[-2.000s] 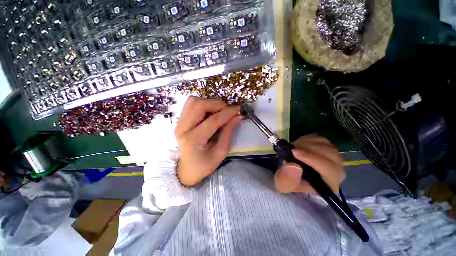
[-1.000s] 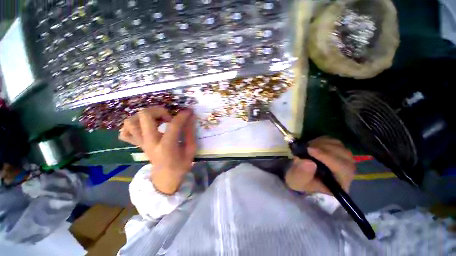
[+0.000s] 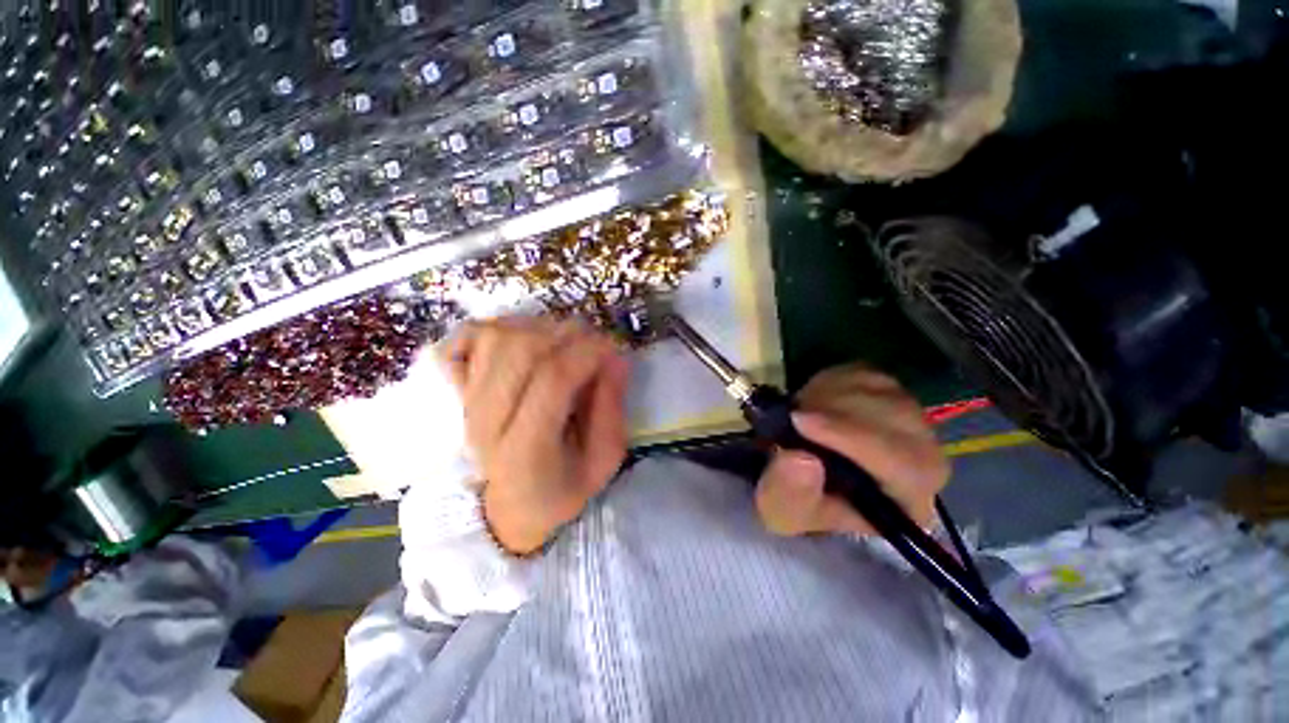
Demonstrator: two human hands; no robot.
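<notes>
My right hand (image 3: 860, 452) holds the black soldering iron (image 3: 884, 516), its silver shaft pointing up and left. The iron's tip is at a small dark and silver module (image 3: 643, 319) on the lower edge of the gold-coloured parts pile (image 3: 622, 254). My left hand (image 3: 544, 424) is just left of and below the module, fingers curled; whether it holds anything is hidden. The dark red parts pile (image 3: 290, 360) lies to its left. The clear blister tray (image 3: 410, 247) with dark modules is above both piles.
The solder spool (image 3: 120, 497) is at the left, with thin wire running right. The beige cleaner bowl (image 3: 990, 99) holds metal wool (image 3: 884, 64). A fan with a round wire guard (image 3: 997, 332) is at the right. The white work sheet (image 3: 714, 353) has yellowish edges. A person's sleeve (image 3: 156, 607) shows lower left.
My left hand moved left over the red pile, then came back right beside the module. My right hand still holds the iron at the module. The whole view has shifted.
</notes>
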